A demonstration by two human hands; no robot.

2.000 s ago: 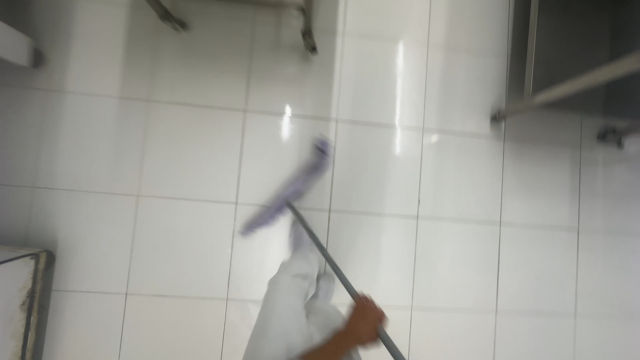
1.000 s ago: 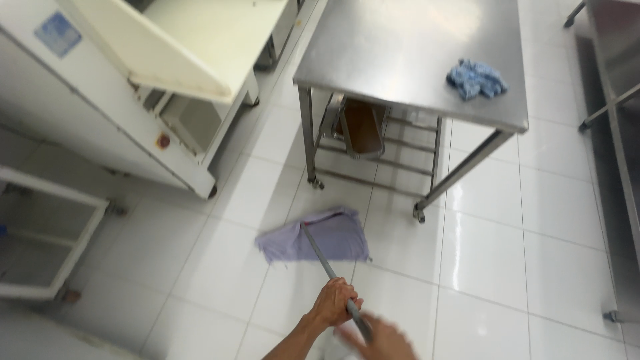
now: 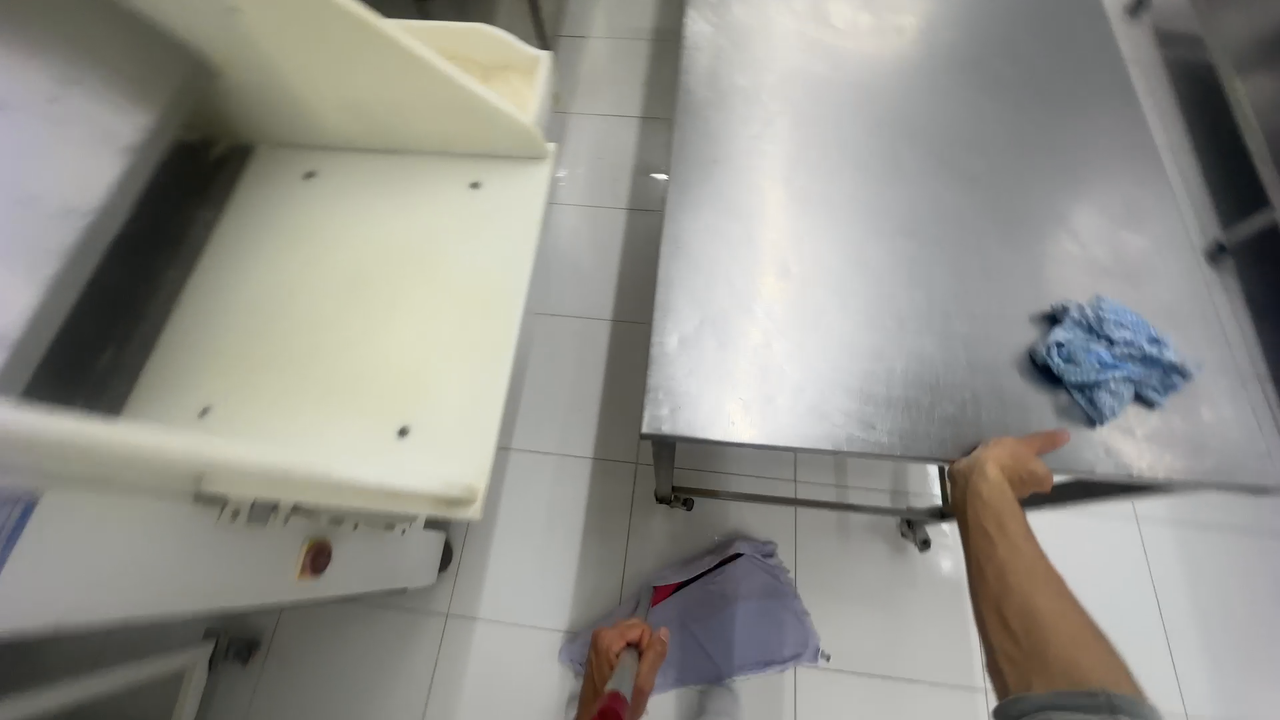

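Note:
My left hand (image 3: 622,662) is closed around the handle (image 3: 620,680) of a floor squeegee or mop, near the bottom of the view. Beyond it a purple-grey cloth (image 3: 745,620) lies spread on the tiles over the tool's head, with a strip of red showing through a gap. My right hand (image 3: 1005,465) grips the near edge of a stainless steel table (image 3: 860,250), thumb side on the top and the other fingers hidden beneath. A crumpled blue cloth (image 3: 1112,358) rests on the tabletop just beyond that hand.
At the left stands a white machine with a cream-coloured tray (image 3: 350,300) and a red button (image 3: 316,558). White floor tiles (image 3: 580,380) run between it and the table, whose legs have casters (image 3: 915,535). A metal rack (image 3: 1215,130) is at the upper right.
My right hand has left the tool's handle and taken hold of the table edge. My left hand stays on the handle. The view has shifted closer over the table and machine.

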